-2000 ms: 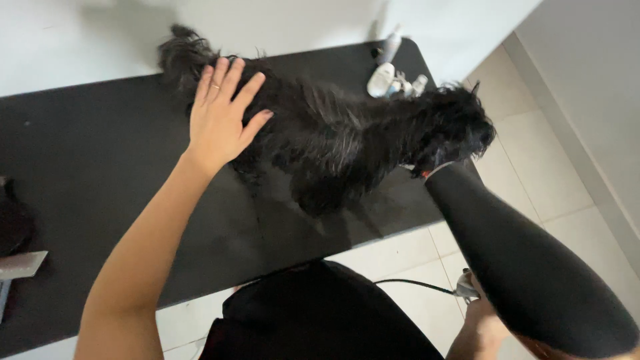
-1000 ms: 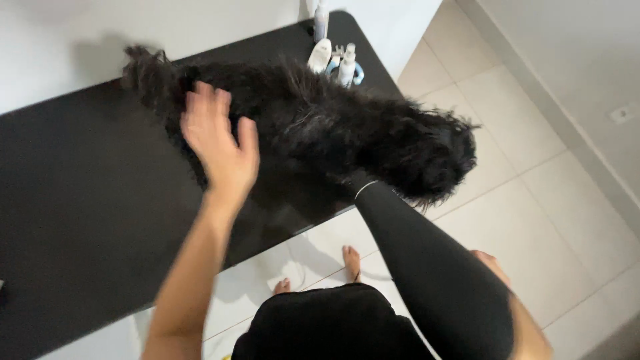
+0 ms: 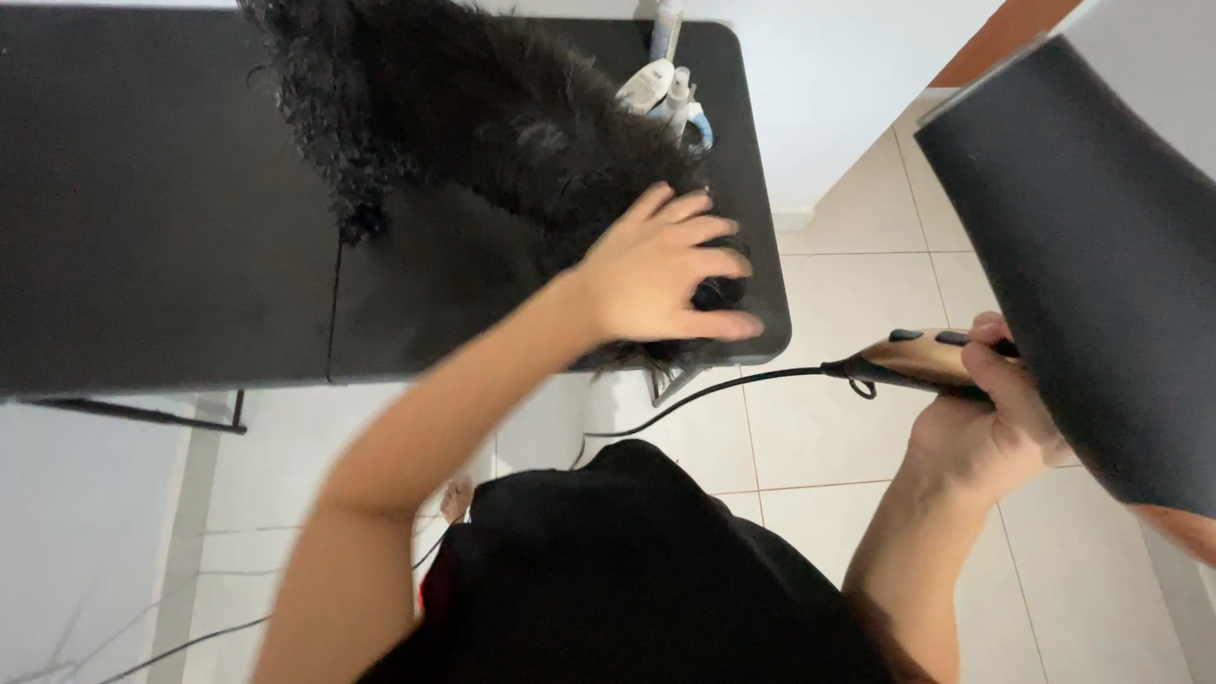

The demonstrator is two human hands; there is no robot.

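Note:
A black long-haired dog (image 3: 532, 123) is on a black folding table, its head end near the table's right end. My left hand (image 3: 665, 266) lies over the dog's head with its fingers spread and holds nothing. Off the table's right end, my right hand (image 3: 997, 408) grips the handle of a black and gold hair dryer (image 3: 1092, 237). The dryer's wide barrel points up and to the left, close to the camera, and its cord runs left from the handle. The dog's face is mostly hidden under my left hand.
The black table (image 3: 171, 218) stands against a white wall. At its back right corner are a spray bottle (image 3: 667, 33), a white oval item (image 3: 647, 85), a small clear bottle (image 3: 677, 100) and something blue. The dryer's cord (image 3: 703, 391) hangs over the tiled floor (image 3: 845, 437).
My left hand has moved from the dog's rump to its head. The dryer's barrel, earlier low by the dog's head, is now raised away to the right. The view has shifted.

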